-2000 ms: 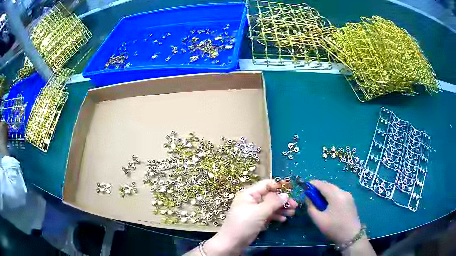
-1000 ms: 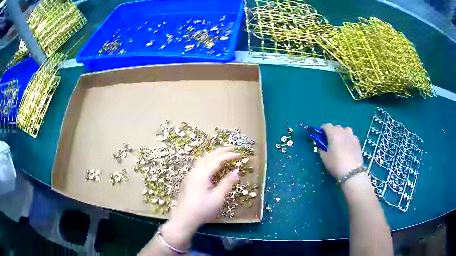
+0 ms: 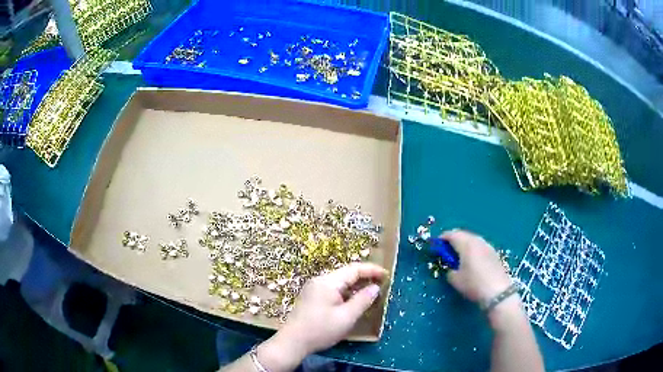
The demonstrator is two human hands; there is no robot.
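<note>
My right hand (image 3: 472, 267) holds blue-handled cutters (image 3: 443, 252) over the bench, beside a small loose heap of plated pieces (image 3: 422, 230). More pieces show partly behind the hand. My left hand (image 3: 338, 301) is over the right front part of the cardboard tray (image 3: 182, 149), with thumb and fingers curved and apart. No piece shows in it. A large pile of gold and silvery pieces (image 3: 283, 247) lies in the tray, with a few small clusters to its left.
A silver frame (image 3: 558, 272) lies at right. Gold frames (image 3: 567, 134) are stacked at upper right, others (image 3: 69, 109) at far left. A blue bin (image 3: 254, 54) with scattered bits stands behind the tray. Tiny offcuts (image 3: 414, 312) lie near my hands. A person's light sleeve shows at the left edge.
The piece held in my left hand two seconds ago is gone from it. My left hand has moved from over the pile to the tray's front right. My right hand has moved down and left with the cutters.
</note>
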